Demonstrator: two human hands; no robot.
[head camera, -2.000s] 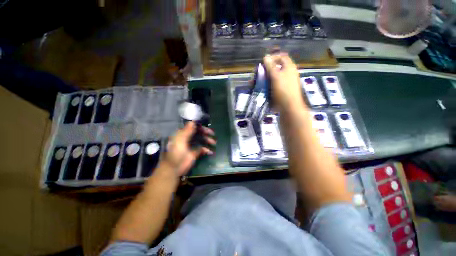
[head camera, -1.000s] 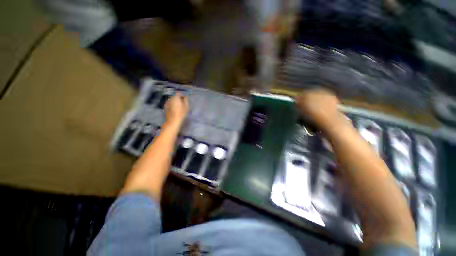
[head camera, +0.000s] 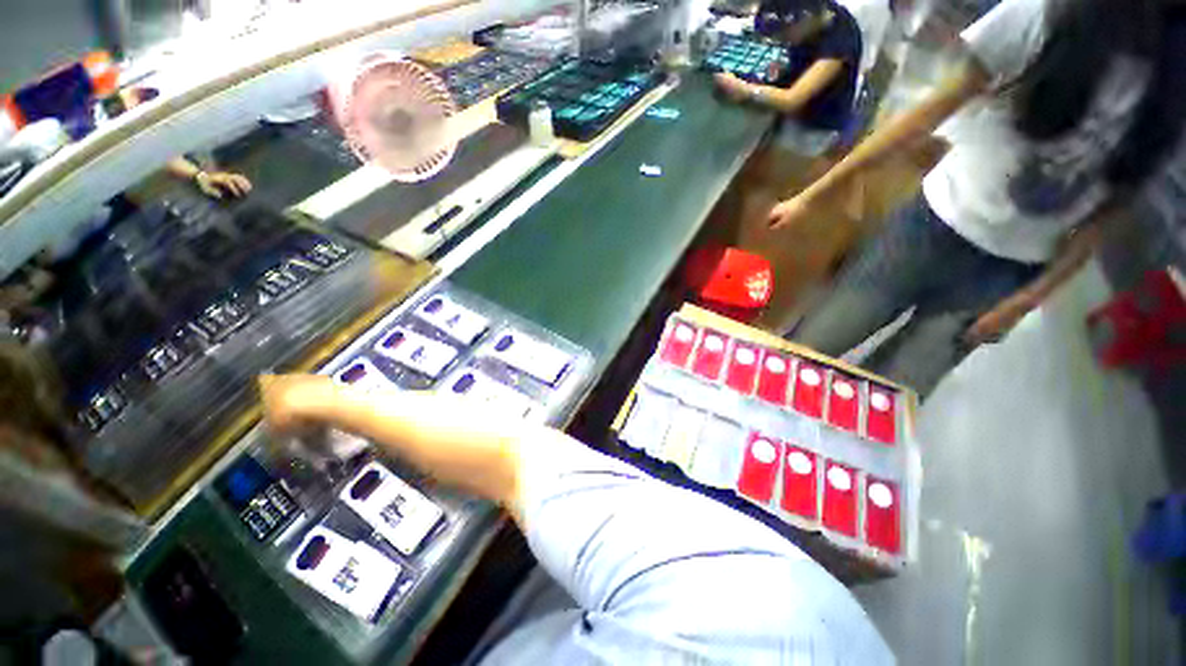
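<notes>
My right hand (head camera: 299, 406) is blurred and reaches over the clear phone tray (head camera: 572, 390); its fingers and anything in them cannot be made out. White-backed phones (head camera: 345, 572) lie in two rows in the tray. One phone (head camera: 260, 505) shows a blue screen and keys, face up, at the tray's near left end. A black rectangle (head camera: 193, 599) lies on the green mat beside the tray. My left hand is not in view.
A tray of red back covers (head camera: 897, 455) is at the right. Stacked phone trays (head camera: 195, 351) stand behind the bench. A pink fan (head camera: 397, 117), a bottle (head camera: 540, 126), a red stool (head camera: 731, 279), a standing person (head camera: 995, 182) and a seated person (head camera: 832, 65) are farther off.
The view has swung right, bringing the red covers and people into sight. My left hand has left the picture, and a face-up phone now shows in the tray.
</notes>
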